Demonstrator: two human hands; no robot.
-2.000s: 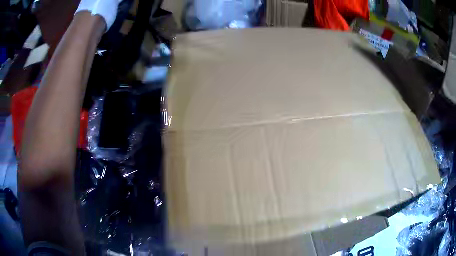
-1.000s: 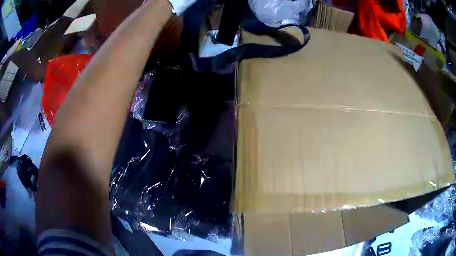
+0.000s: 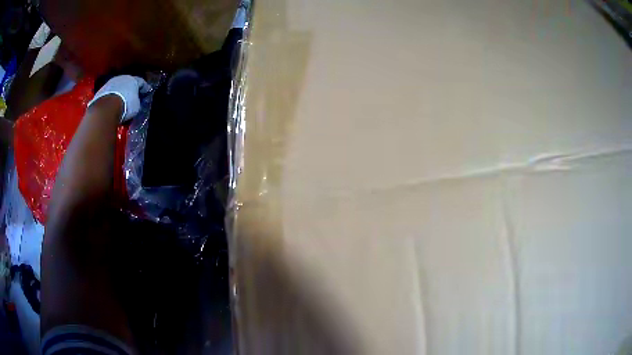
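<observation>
My left hand (image 3: 123, 95), in a white glove, reaches forward at the upper left, at the edge of clear film over black items. Its fingers are partly hidden, and I cannot tell whether they grip anything. The clear film (image 3: 137, 149) lies around a dark, flat-sided black bundle (image 3: 170, 139). A large brown cardboard carton (image 3: 429, 125) with taped edges fills the middle and right of the view. My right hand is not in view.
A bright red plastic bag (image 3: 48, 139) lies left of my forearm. Dark glossy film-covered items (image 3: 180, 277) lie between my forearm and the carton. A blurred brown surface (image 3: 138, 31) is at the top left. A small black object (image 3: 26, 281) lies on a pale surface at the far left.
My left hand has come back from the top edge to beside the black bundle. The dark strap seen across the carton's far corner is out of view. The carton now looks larger and closer.
</observation>
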